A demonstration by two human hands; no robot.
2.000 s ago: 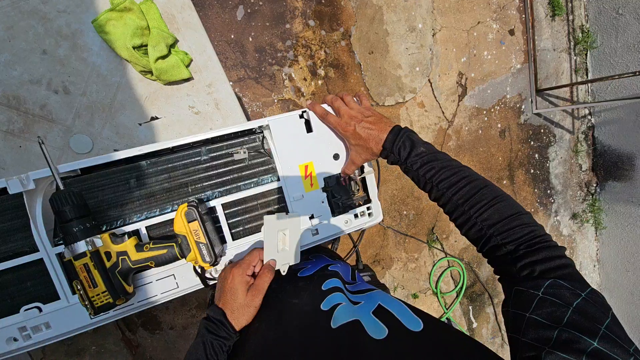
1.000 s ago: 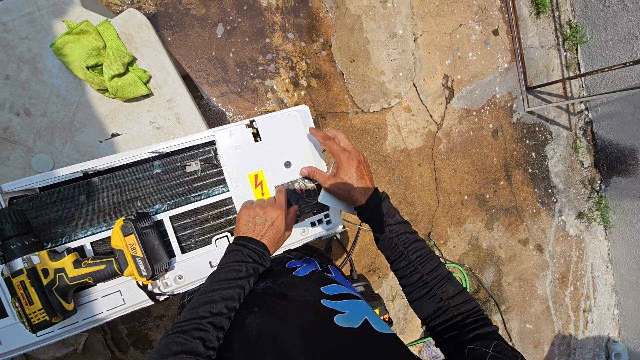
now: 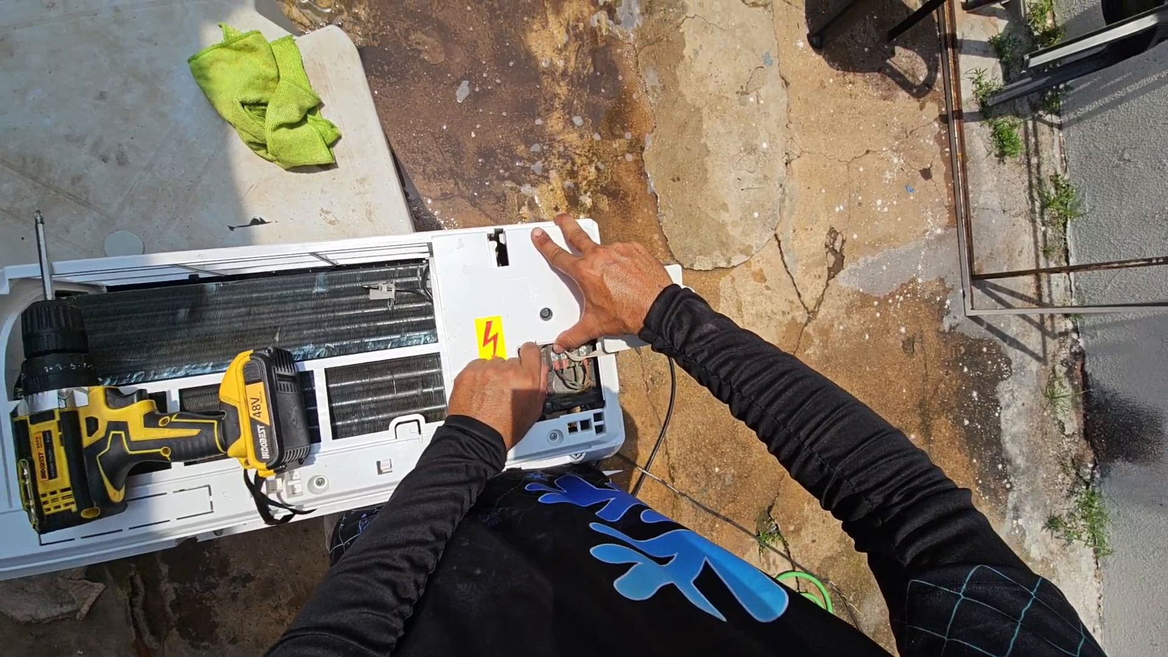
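Note:
The white air-conditioner indoor unit [image 3: 502, 287] lies across the lower left, its dark finned coil [image 3: 255, 319] exposed. My left hand [image 3: 497, 392] is bent over the casing below the yellow warning sticker [image 3: 490, 337], its index fingertip at the edge of the wiring opening [image 3: 572, 379]; whether it pinches anything is hidden. My right hand [image 3: 611, 287] spreads over the casing's right end, thumb by the opening. Under its palm a small white plastic cover [image 3: 623, 344] juts out past the unit. A yellow-black cordless drill [image 3: 155, 438] rests on the unit's left part.
A green cloth [image 3: 265, 100] lies on the white table [image 3: 365, 173] at upper left. A dark cable [image 3: 671, 420] runs down from the unit, and a green hose [image 3: 808, 584] shows on the cracked concrete floor. A metal frame [image 3: 958, 182] stands at right.
Two seconds ago my left hand held the small white cover; it now shows under my right hand. My left hand has moved up to the wiring opening. The view has shifted.

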